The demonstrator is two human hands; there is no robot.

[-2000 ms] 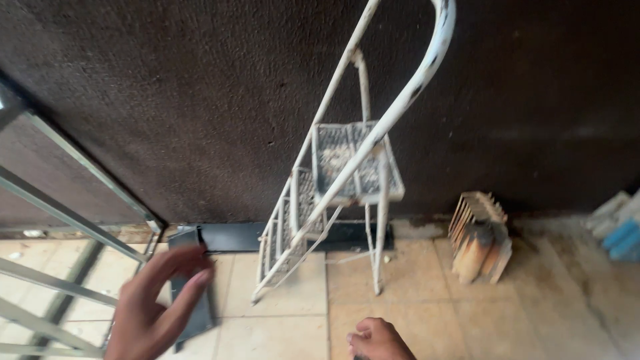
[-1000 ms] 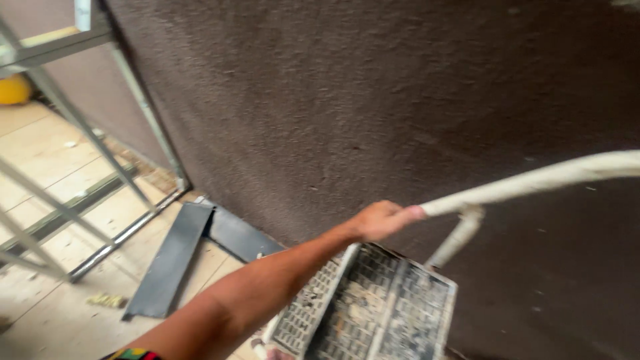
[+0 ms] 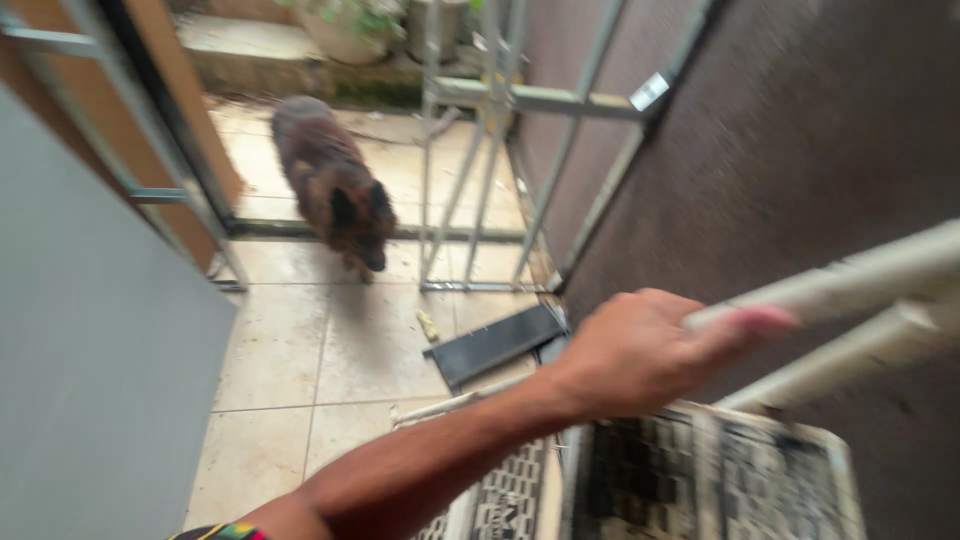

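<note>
My left hand (image 3: 645, 352) is closed around the white tubular rail (image 3: 840, 285) of a metal step ladder, its forearm crossing the view from the lower left. Beneath the wrist are the ladder's top platform (image 3: 709, 480) and a lower step (image 3: 510, 487), both with perforated treads and worn, stained surfaces. The ladder's feet are hidden. My right hand is out of view.
A brown and black dog (image 3: 330, 172) stands in the doorway. A metal barred gate (image 3: 480, 172) meets the dark wall (image 3: 810, 150). A dark flat panel (image 3: 495, 345) lies on the tiles. A grey panel (image 3: 97, 337) stands at left.
Two seconds ago both hands were off the ladder; my left hand now grips its rail. My right hand has left the view. The view has swung left, bringing the doorway and dog into sight.
</note>
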